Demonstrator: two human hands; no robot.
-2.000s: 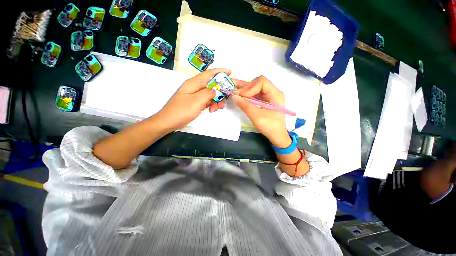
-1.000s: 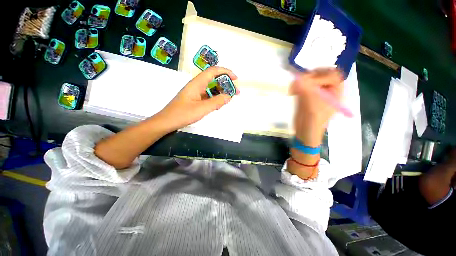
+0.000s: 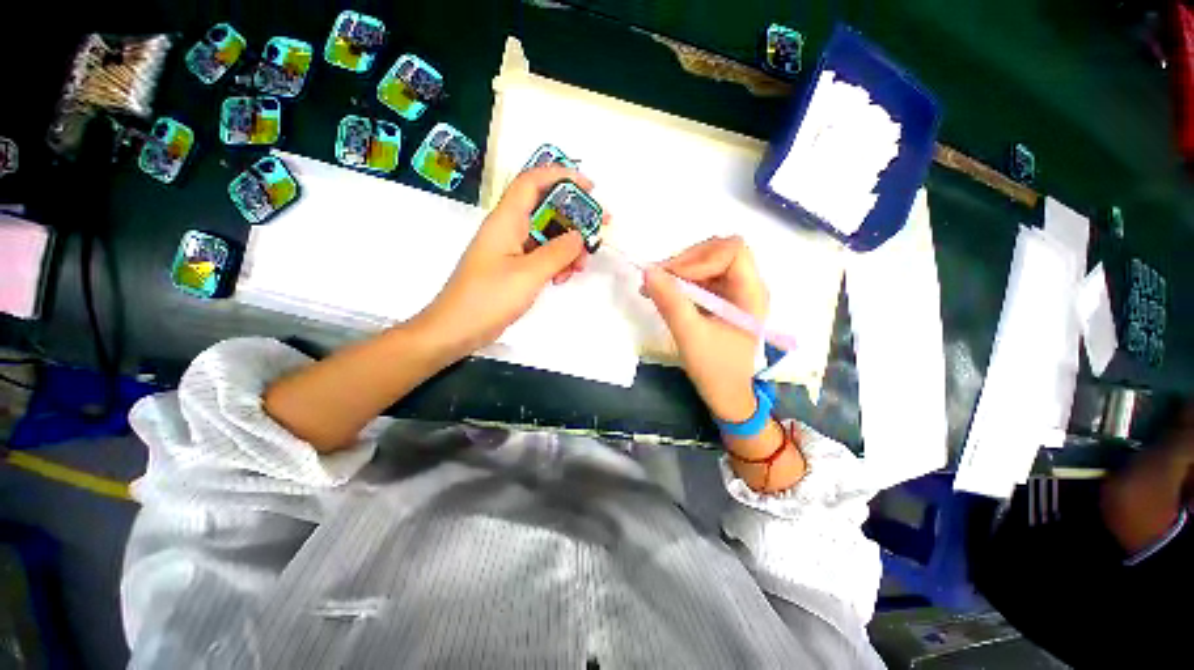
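Note:
My left hand (image 3: 504,268) holds one electronic unit (image 3: 568,217) by its edges, its open inside facing up. My right hand (image 3: 714,314) holds a slim pink hand tool (image 3: 718,306), its tip close to the unit's lower right side. Whether the tip touches the unit or carries a small piece is too small to tell. Another unit (image 3: 550,158) lies just behind my left hand, partly hidden by it. White paper sheets (image 3: 655,157) on a cream-edged board lie under both hands.
A blue parts bin (image 3: 904,170) with small white pieces (image 3: 838,151) stands at the back right. Several units (image 3: 368,143) lie at upper left, near tan sticks (image 3: 121,75). White strips (image 3: 1015,353) lie right. Another person's arm (image 3: 1146,497) shows at lower right.
My right hand with the pink tool went from the unit to the blue bin, then came back beside the unit. My left hand kept hold of the unit and moved slightly left.

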